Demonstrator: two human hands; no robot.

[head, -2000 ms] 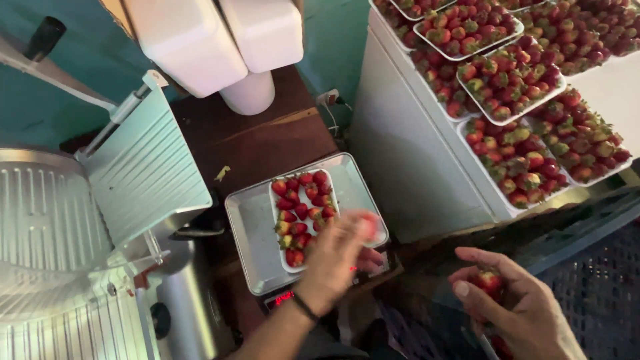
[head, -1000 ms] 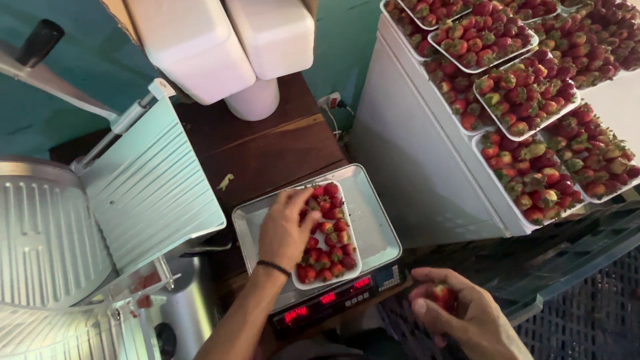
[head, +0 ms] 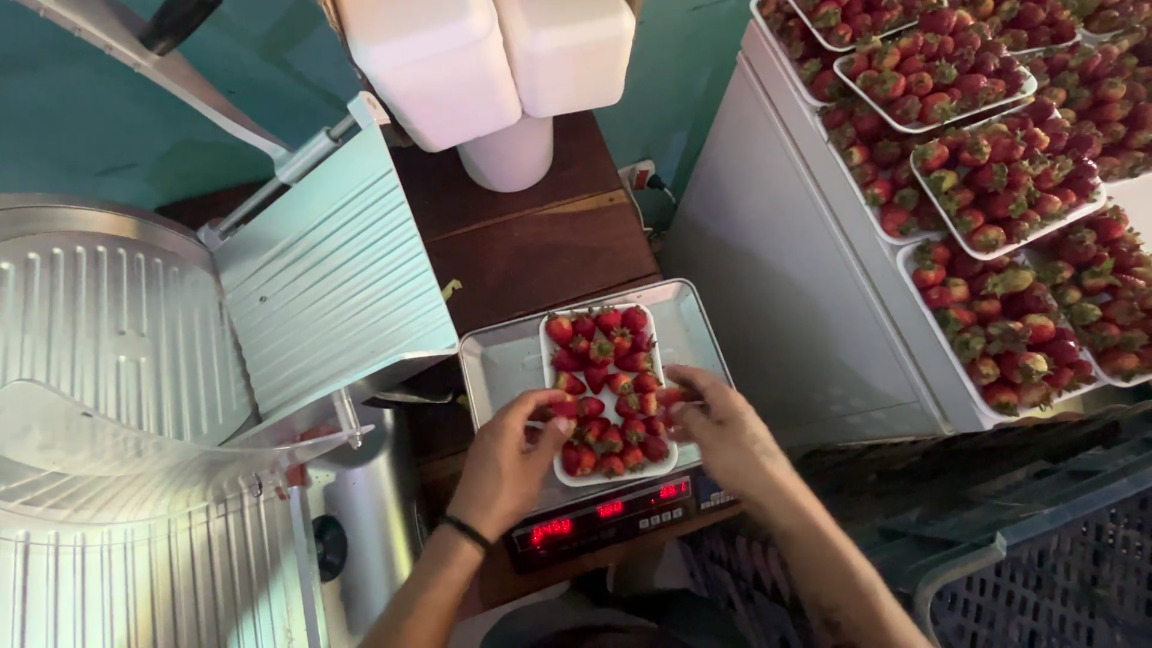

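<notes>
A white foam tray (head: 670, 469) of strawberries (head: 598, 351) lies on the metal pan (head: 693, 324) of a digital scale (head: 612, 522) with a lit red display. My left hand (head: 517, 459) is at the tray's left edge, thumb and fingers closed around a strawberry (head: 563, 409). At the right edge, my right hand (head: 720, 427) holds another strawberry (head: 670, 400) between its fingertips, partly hidden by the fingers. Several berries form rows in the tray, and a little of its white bottom shows between them.
Left of the scale stands a metal slicer (head: 333, 279). Stacked white foam trays (head: 432, 63) are behind, on the wooden table (head: 540, 243). To the right, a white chest-like cabinet (head: 792, 270) bears several filled strawberry trays (head: 981, 180). A dark plastic crate (head: 1053, 576) sits at lower right.
My right hand has come from the lower right, beside the scale, to the tray's right edge with a strawberry. My left hand has moved from over the upper tray to its lower left side.
</notes>
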